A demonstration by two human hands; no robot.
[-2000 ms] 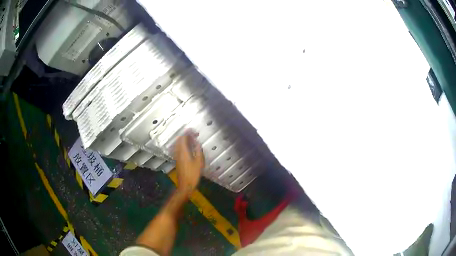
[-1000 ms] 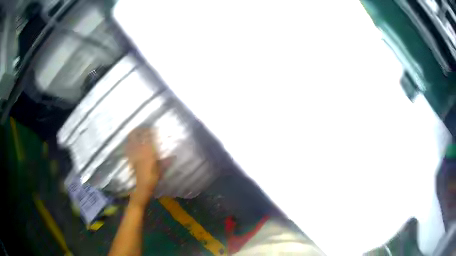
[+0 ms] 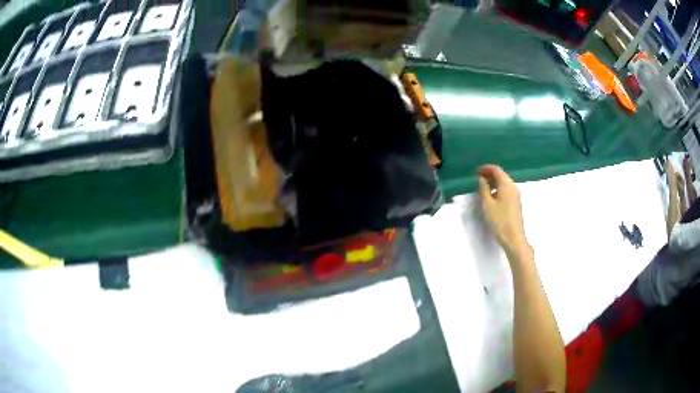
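My right hand (image 3: 500, 206) is over the white bench surface (image 3: 453, 253), right of the press, at the edge of the green belt (image 3: 499, 107). Its thumb and fingers are bent close together; I cannot tell if something small is between them. My left hand is not in view. The press bed (image 3: 357, 146) is covered in black, with an amber-brown block (image 3: 245, 146) on its left side. A red button (image 3: 328, 265) and yellow spots show on the press's front edge. A thin black phone frame (image 3: 577, 128) lies on the belt, beyond my right hand.
A blister tray (image 3: 92, 146) with white pockets stands at the upper left. A small dark parts pile (image 3: 632, 234) lies on the white bench at the right. Another person's hands and sleeve (image 3: 668, 265) are at the right edge. Orange items (image 3: 606, 80) lie on the far belt.
The view has turned from the white tray stack beside the bench to the press and belt. The hand at the trays has gone from view; my right hand now shows at the right.
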